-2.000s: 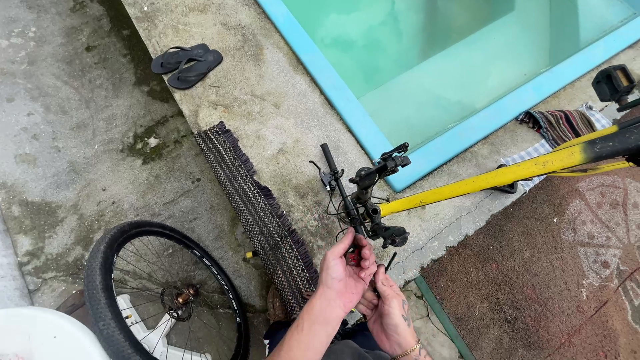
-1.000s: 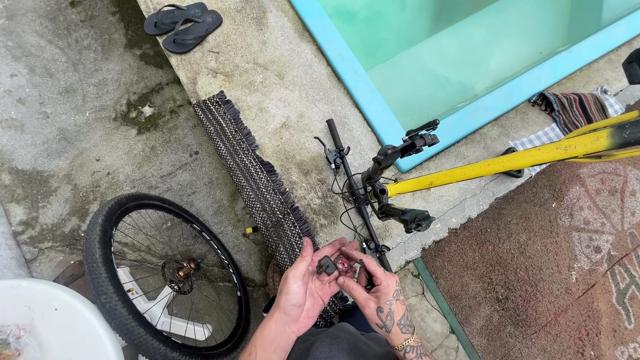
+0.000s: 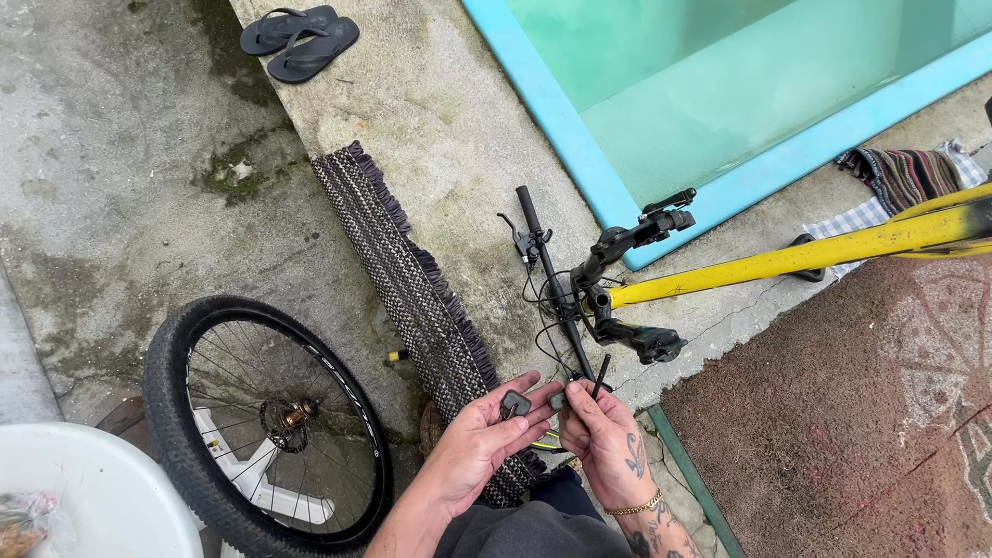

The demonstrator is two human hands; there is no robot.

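My left hand [image 3: 484, 438] holds a small dark squarish bicycle brake pad [image 3: 514, 404] between thumb and fingers. A similar brake pad [image 3: 558, 401] is pinched in my right hand [image 3: 601, 426], where a thin black rod, perhaps a tool handle, also sticks up from the fingers. Both hands are close together at the lower middle, below the bicycle's black handlebar [image 3: 559, 298]. The yellow bicycle frame [image 3: 775, 271] runs off to the right, and the fork [image 3: 639, 337] has no wheel in it.
A bicycle wheel with a disc rotor [image 3: 267, 426] stands at lower left beside a white plastic tub [image 3: 101, 480]. A woven rug [image 3: 411, 294] lies on the concrete ledge, flip-flops [image 3: 310, 46] above it. The blue pool edge [image 3: 573, 147] is behind the handlebar; a brown mat [image 3: 837, 411] lies right.
My hands have drawn slightly apart since a second ago, when they were cupped together around small parts. One dark pad now shows in each hand.
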